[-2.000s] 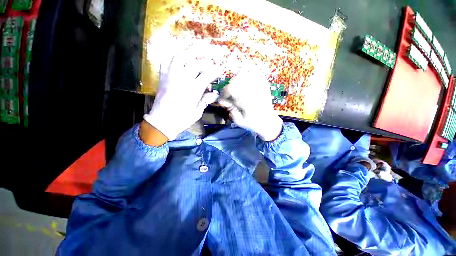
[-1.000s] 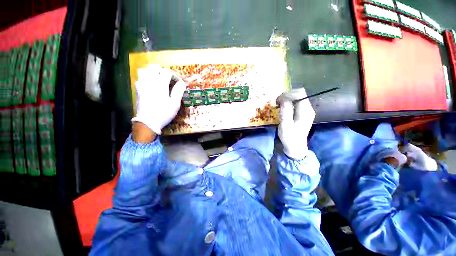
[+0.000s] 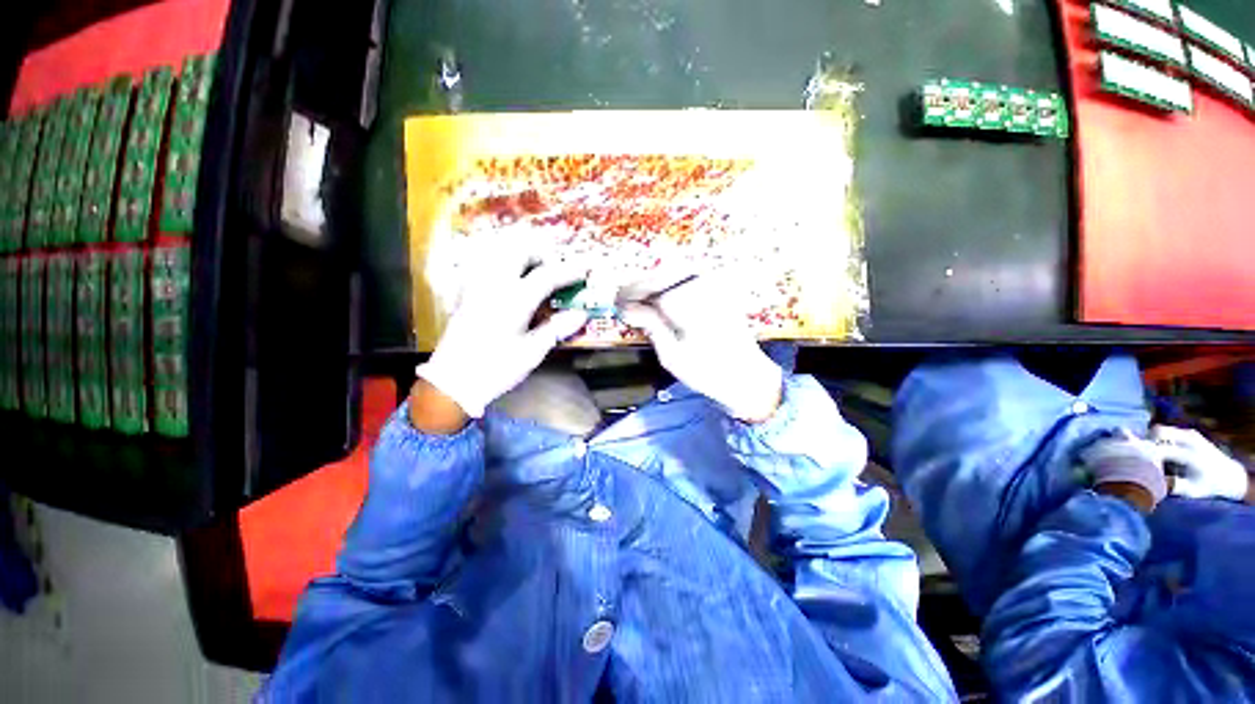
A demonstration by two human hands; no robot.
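The yellow backing sheet (image 3: 837, 234), dotted with orange and red spots, lies on the dark green bench mat. My left hand (image 3: 498, 330), in a white glove, holds a green circuit board strip (image 3: 567, 296) over the sheet's lower part. Most of the strip is hidden by the gloves and glare. My right hand (image 3: 709, 351), also gloved in white, is close beside it, its fingertips at the strip. It holds a thin dark pointed tool (image 3: 674, 286), mostly hidden by the fingers and glare.
A black tray (image 3: 220, 261) with rows of green boards stands at left, a red-lined tray (image 3: 310, 530) below. Another circuit board strip (image 3: 994, 109) lies right of the sheet. A red mat (image 3: 1163, 206) with boards is at far right. A neighbour in a blue smock (image 3: 1018, 495) sits at right.
Since a second ago my right hand has moved left from the sheet's right edge to my left hand. The strip, then lying largely visible on the sheet, is now mostly covered. The view has shifted.
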